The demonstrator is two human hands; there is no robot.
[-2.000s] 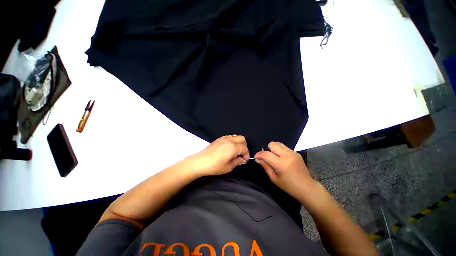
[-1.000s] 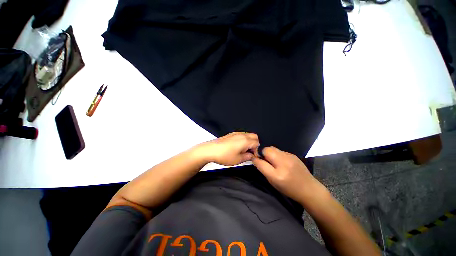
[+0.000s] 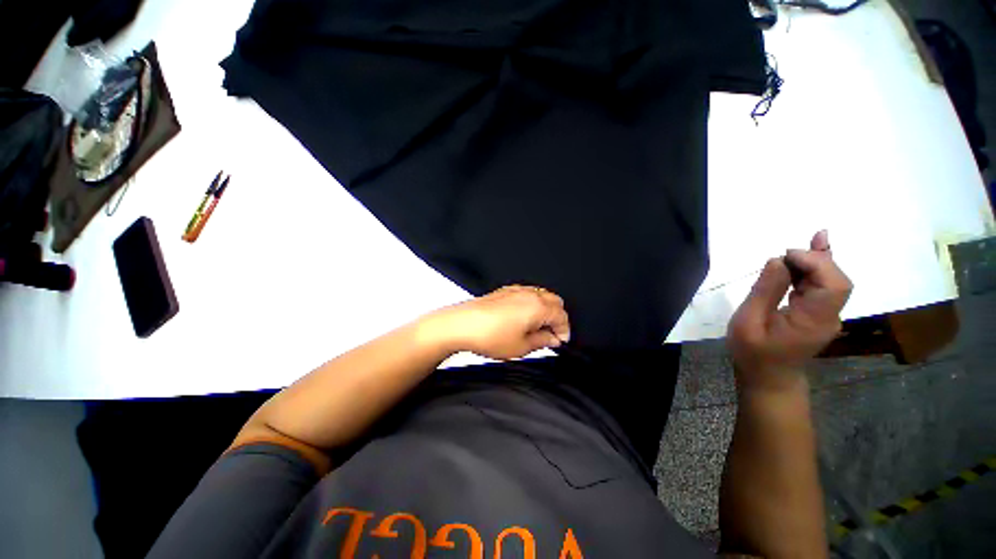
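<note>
A large black cloth (image 3: 546,175) lies over the middle of the table and runs to its near edge. My left hand (image 3: 519,323) is bare and closed on the cloth's near edge, close to my body. My right hand (image 3: 792,311) is raised off the cloth to the right, with fingers curled and pinched. A dark band (image 3: 799,262) shows at its fingers. A faint sewing thread (image 3: 726,284) runs from the cloth side towards the right hand. A needle cannot be made out.
On the white table (image 3: 295,262) at the left lie a smartphone (image 3: 144,277), small orange-handled snips (image 3: 204,207) and a brown pouch (image 3: 115,158) under a wrapped round item. A dark rod (image 3: 55,275) with a pink end and a black bag (image 3: 24,164) are at far left.
My right hand has left the cloth edge beside my left hand and moved out to the right and up. My left hand has stayed at the edge.
</note>
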